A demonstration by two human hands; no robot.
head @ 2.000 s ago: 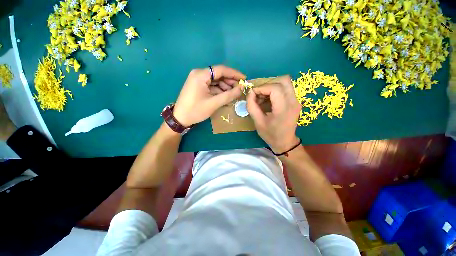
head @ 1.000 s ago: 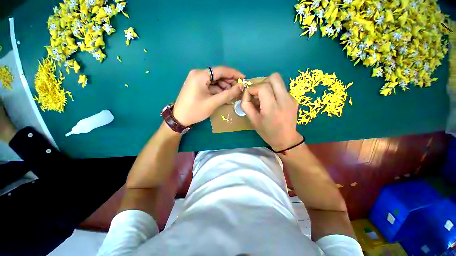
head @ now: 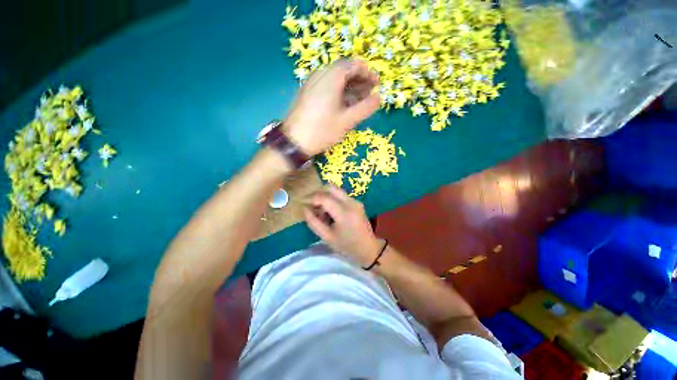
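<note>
My left hand (head: 334, 104) is over the near left edge of the large heap of yellow-and-white pieces (head: 416, 59). Its fingers are curled and blurred; I cannot tell whether it holds a piece. My right hand (head: 341, 221) is low over the right part of the cardboard (head: 286, 215), fingers bent; nothing shows clearly in it. A white glue disc (head: 279, 198) sits on the cardboard, left of my right hand. A ring-shaped pile of small yellow parts (head: 378, 159) lies between the cardboard and the large heap. My left forearm covers the cardboard's left part.
A smaller heap of yellow-and-white pieces (head: 48, 148), a dense yellow pile (head: 22, 249) and a white bottle (head: 80, 280) lie at left. A clear plastic bag (head: 594, 82) is at upper right. Blue bins (head: 575, 260) and an open carton (head: 605, 334) stand at lower right.
The view has turned right. My left hand has left the cardboard and reached to the large heap. My right hand has drawn apart from it and lowered. The yellow-and-white piece between them no longer shows.
</note>
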